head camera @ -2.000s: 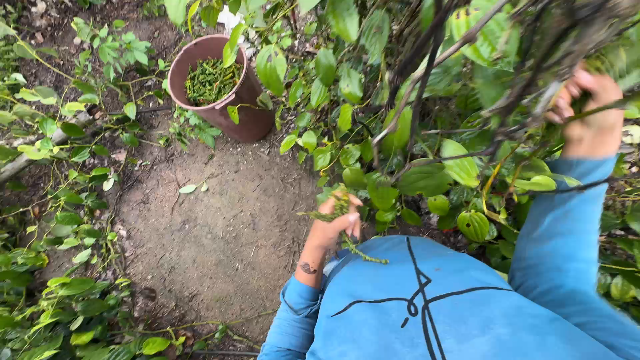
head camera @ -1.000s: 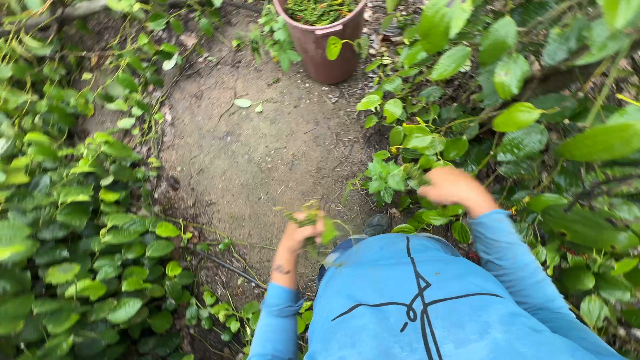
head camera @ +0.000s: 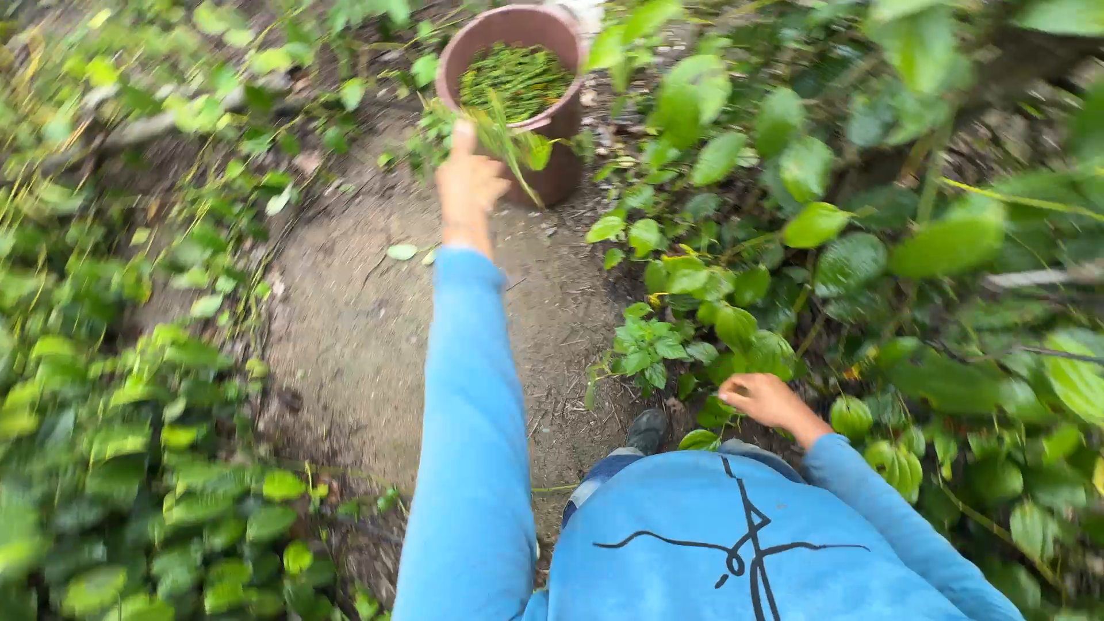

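My left hand (head camera: 470,183) is stretched forward at the near left rim of a reddish-brown plastic bucket (head camera: 556,159). It holds a small bunch of green spikes (head camera: 509,142), blurred, that hangs partly over the rim. Inside the bucket lies a heap of thin green spikes (head camera: 517,82), which look like pepper spikes. Close to my body at the right, my right hand (head camera: 763,401) hovers beside low leafy vines (head camera: 733,332), its fingers curled; whether anything small is in them does not show.
Leafy vines (head camera: 949,250) crowd the right side, and more foliage (head camera: 112,431) covers the left. Bare packed soil (head camera: 354,336) with a few fallen leaves lies between them. A dark shoe (head camera: 647,429) shows below me. A branch (head camera: 138,134) lies at the upper left.
My left hand has reached forward from near my body to the bucket, with green spikes in it. My right hand, among the upper right vines two seconds ago, is now low near my body.
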